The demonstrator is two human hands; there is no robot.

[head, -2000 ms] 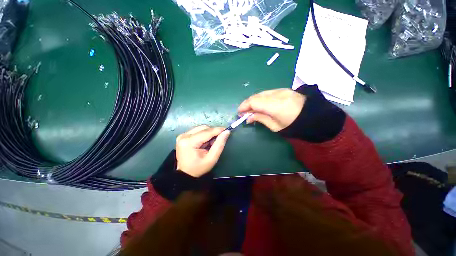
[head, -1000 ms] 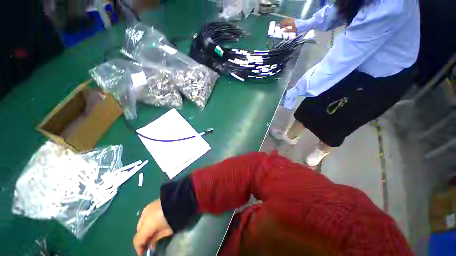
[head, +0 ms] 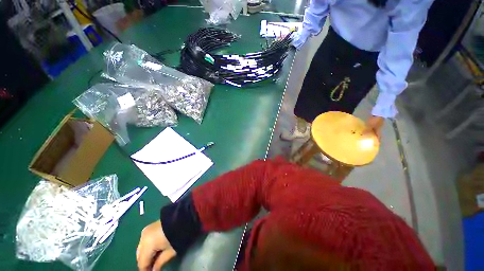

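Note:
My right hand (head: 154,246) is at the bottom edge, partly cut off, with its fingers curled down. What it holds, if anything, cannot be seen. My left hand is out of the picture. An open clear bag of white sleeves (head: 58,225) lies left of my right hand, with longer white sleeves poking out of its right side. One short loose white sleeve (head: 141,207) lies on the green table just above my right hand. A single black cable (head: 167,161) with a pale tip lies across white paper sheets (head: 172,180).
An open cardboard box (head: 87,153) and clear bags of small metal parts (head: 188,95) stand behind. A black cable bundle with white sleeves (head: 239,66) lies at the table's far right edge. Beyond the edge, a person in light blue (head: 395,58) has a hand on a round wooden stool (head: 342,137).
The view has swung right from the work spot, and my left hand and the held cable left the picture. The person's hand has left the far bundle area, and a stool now shows.

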